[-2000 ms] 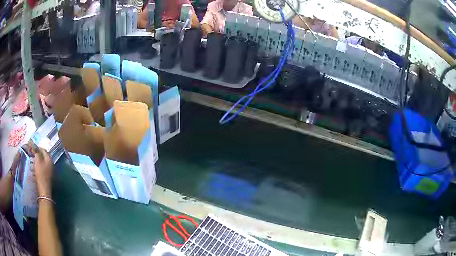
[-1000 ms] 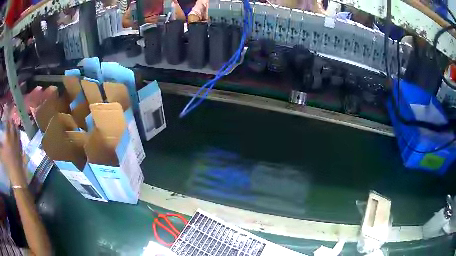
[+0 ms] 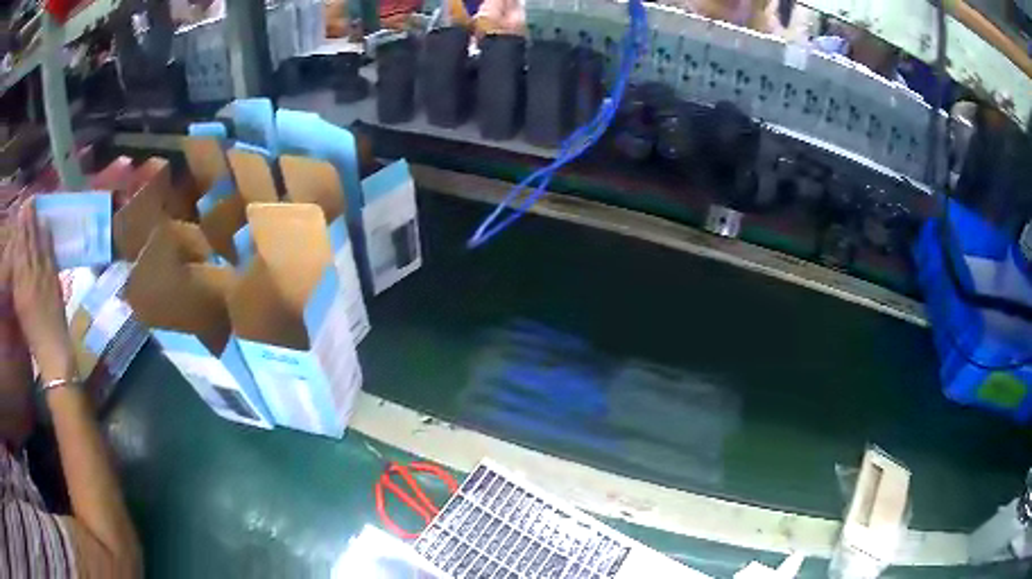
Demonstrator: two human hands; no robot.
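Observation:
Neither of my hands is in the picture. A label sheet (image 3: 526, 529) with rows of small black rectangles lies at the bottom middle, cut off by the lower edge. Red-handled nippers (image 3: 410, 498) lie beside its left side, their tips pointing up and left. A white object (image 3: 379, 556), blurred and partly cut off, lies left of the sheet at the bottom edge. A bagged white part (image 3: 878, 503) rests at the right on the pale belt edge (image 3: 679, 509). White scraps (image 3: 772, 569) show at the bottom right.
Open gift boxes (image 3: 297, 379) stand on the green bench (image 3: 215, 498) at left. A co-worker's arm (image 3: 70, 418) is beyond them with a light blue carton (image 3: 75, 228). A blue bin (image 3: 982, 322) is across the dark belt (image 3: 634, 328). A blue cord loop (image 3: 543, 170) hangs above.
The view shifts left and back right, moving the scene within the frame. The co-worker now has a light blue carton raised upright at the far left. The nippers and label sheet stay together.

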